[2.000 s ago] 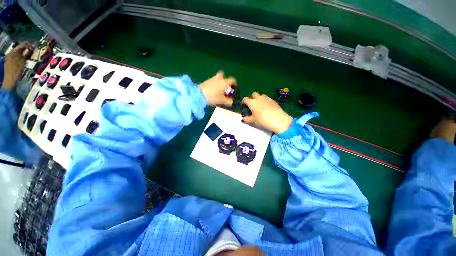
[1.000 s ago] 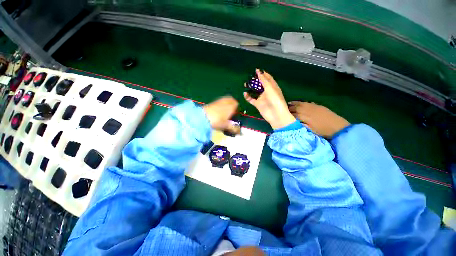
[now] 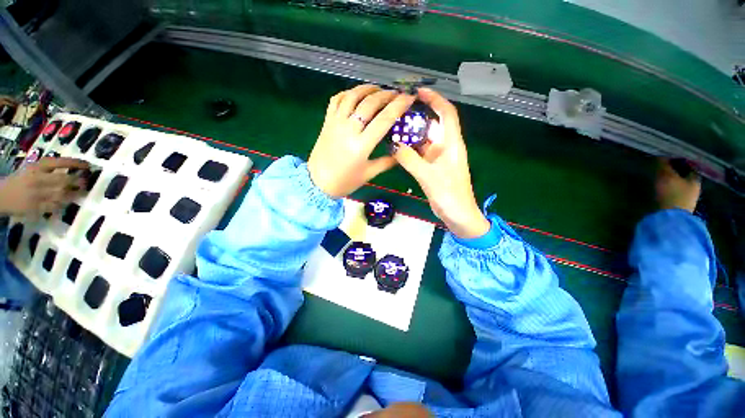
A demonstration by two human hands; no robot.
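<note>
A lit smartwatch head (image 3: pixel 410 129) is held up over the belt between my two hands. My left hand (image 3: pixel 357 137) touches its left side and top with the fingers. My right hand (image 3: pixel 442 157) grips it from the right, with the thumb below. Its screen shows bright white spots on black. On the white paper sheet (image 3: pixel 399 306) lie three more watch heads with lit faces: one near the top edge (image 3: pixel 379 213), one in the middle (image 3: pixel 359 260) and one at the lower right (image 3: pixel 392 273). A dark-blue square (image 3: pixel 335 240) lies at the paper's left edge.
A white foam tray (image 3: pixel 194 233) with dark units is at left, another person's hand (image 3: pixel 45 187) over it. Another person's hand (image 3: pixel 679 186) is at right. A metal rail (image 3: pixel 310 67) carries a white block (image 3: pixel 484 79) and a clear plastic holder (image 3: pixel 574 112). A black unit (image 3: pixel 221 108) lies on the belt.
My left hand has left a watch head on the paper and moved up to the watch in my right hand. The neighbour's arm at right has moved away; a hand has come over the tray.
</note>
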